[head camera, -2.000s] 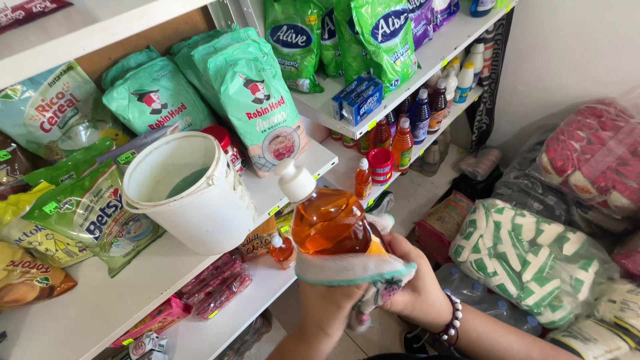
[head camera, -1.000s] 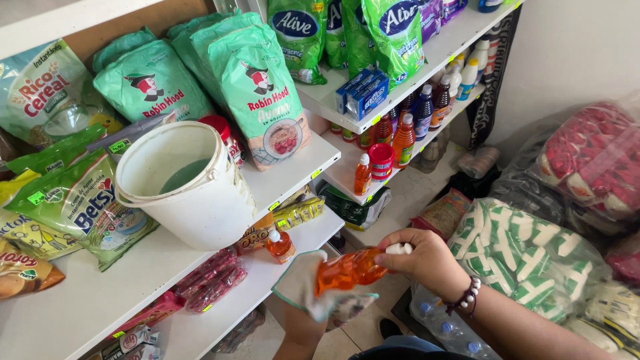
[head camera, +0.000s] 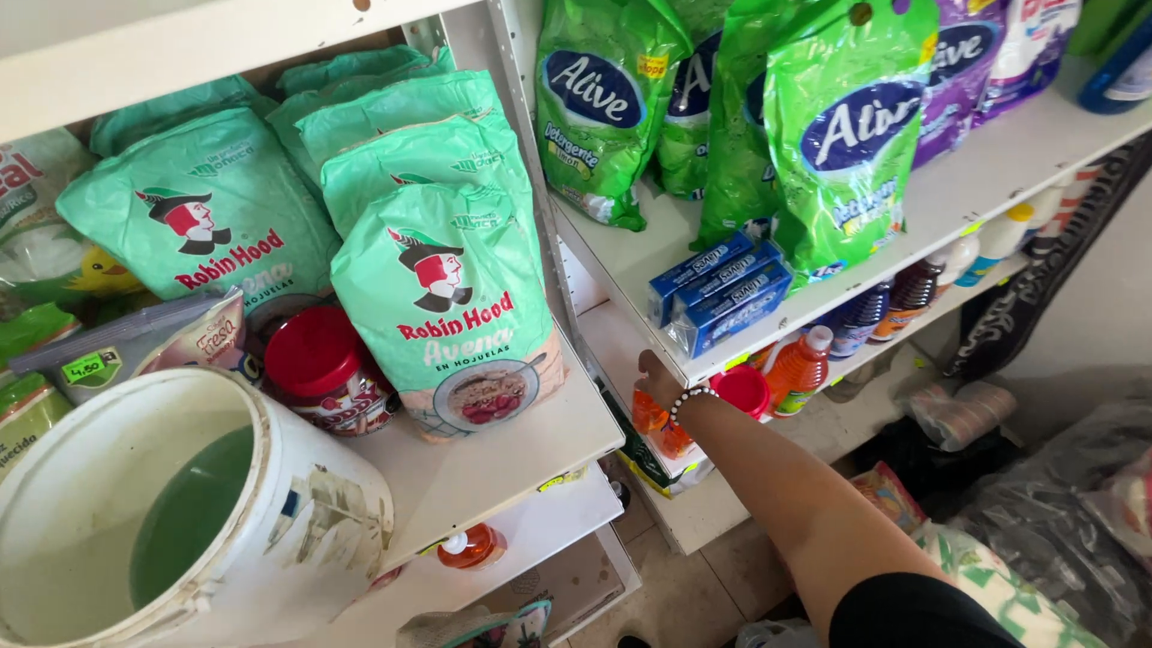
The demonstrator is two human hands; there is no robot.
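Observation:
My right hand (head camera: 661,378), with a beaded bracelet at the wrist, reaches under the upper right shelf. Its fingers are around the top of an orange bottle (head camera: 650,416) standing on the lower right shelf. Beside the bottle is a red-lidded container (head camera: 743,390), with a larger orange-red bottle (head camera: 797,369) to its right. My left hand is out of view; a piece of cloth (head camera: 526,623) shows at the bottom edge. Another orange bottle with a white cap (head camera: 474,546) stands on the lower left shelf.
A white bucket (head camera: 335,490) with greenish liquid stands at the left near oat bags (head camera: 441,306) and a red-lidded jar (head camera: 319,355). Blue soap packs (head camera: 720,292) and green detergent bags (head camera: 841,135) sit on the shelf above my hand. Wrapped goods (head camera: 999,576) lie at lower right.
My right hand has moved from the cloth in front of me to the lower right shelf, where the orange bottle now stands. My left hand has left the view. The view has come closer to the shelves.

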